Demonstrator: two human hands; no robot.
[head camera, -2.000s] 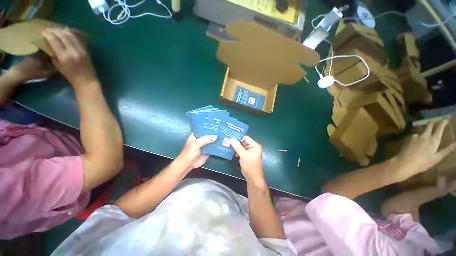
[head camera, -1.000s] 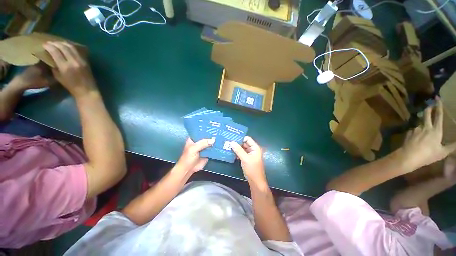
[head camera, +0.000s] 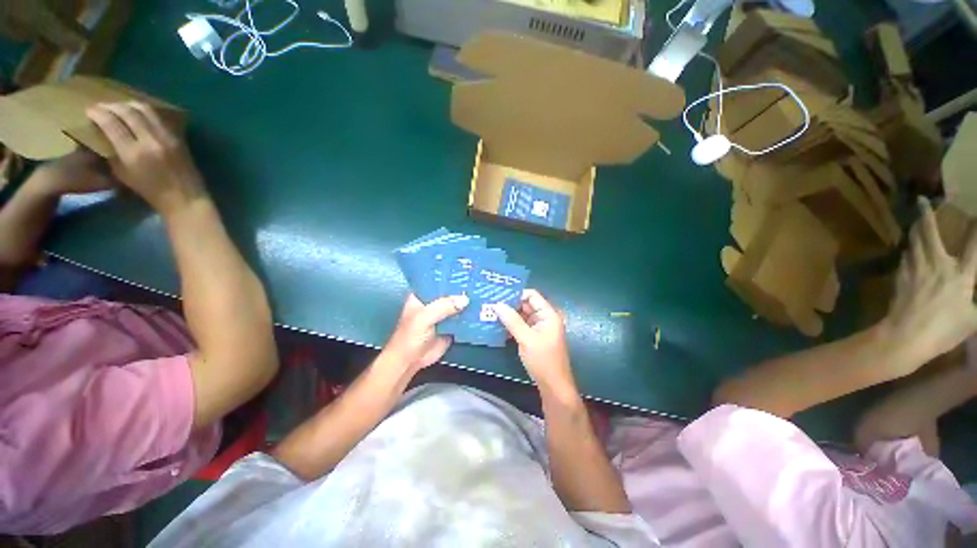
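A fanned card stack (head camera: 463, 280) of blue cards with white text is held over the table's front edge. My left hand (head camera: 422, 330) grips its lower left part, thumb on top. My right hand (head camera: 535, 330) holds its lower right part by a small white QR code, thumb and fingers on the front card. A brown mailer box (head camera: 585, 214) stands beyond the cards with its long lid open and upright. One blue insert card (head camera: 532, 204) lies flat inside it.
Neighbours' hands hold brown cardboard at left (head camera: 141, 150) and right (head camera: 930, 289). Box blanks (head camera: 793, 246) are heaped at right, with a white cable's round head (head camera: 710, 149) beside them. A plug with cable (head camera: 199, 37) lies far left. A beige instrument (head camera: 514, 27) stands behind the box.
The cards in my hands are fanned out a little wider, with more edges showing. The right neighbour's hand has moved onto a piece of cardboard. The view has shifted slightly.
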